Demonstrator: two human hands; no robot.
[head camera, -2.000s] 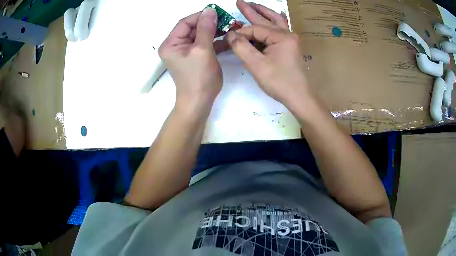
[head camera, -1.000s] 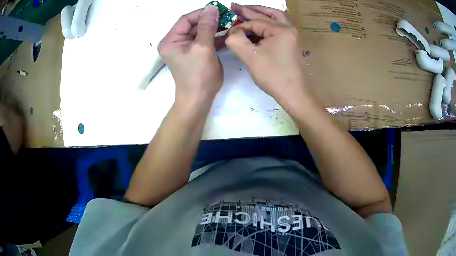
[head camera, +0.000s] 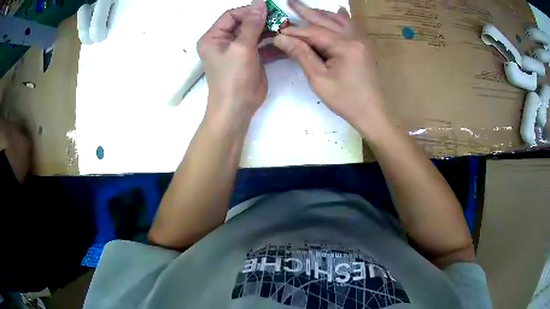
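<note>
A small green circuit board (head camera: 275, 16) is held near the top edge of the picture, above the white work sheet (head camera: 139, 66). My left hand (head camera: 236, 57) pinches its left side between thumb and fingers. My right hand (head camera: 335, 57) is at the board's lower right, with thumb and index finger together at a small red-brown bit, perhaps lead wires; its outer fingers are blurred. What lies between the palms is mostly hidden. A white housing piece (head camera: 187, 83) slants down and left from beside my left hand.
Brown cardboard (head camera: 434, 90) with printed text lies at right, bearing several white curved covers (head camera: 503, 45). Two more white covers (head camera: 95, 22) lie at the upper left. A metal bracket (head camera: 27, 33) and another person's arm (head camera: 17, 148) are at the left edge.
The board has shifted slightly up and right and its tilt has changed. My left hand has moved slightly right with it. My right hand's outer fingers have moved.
</note>
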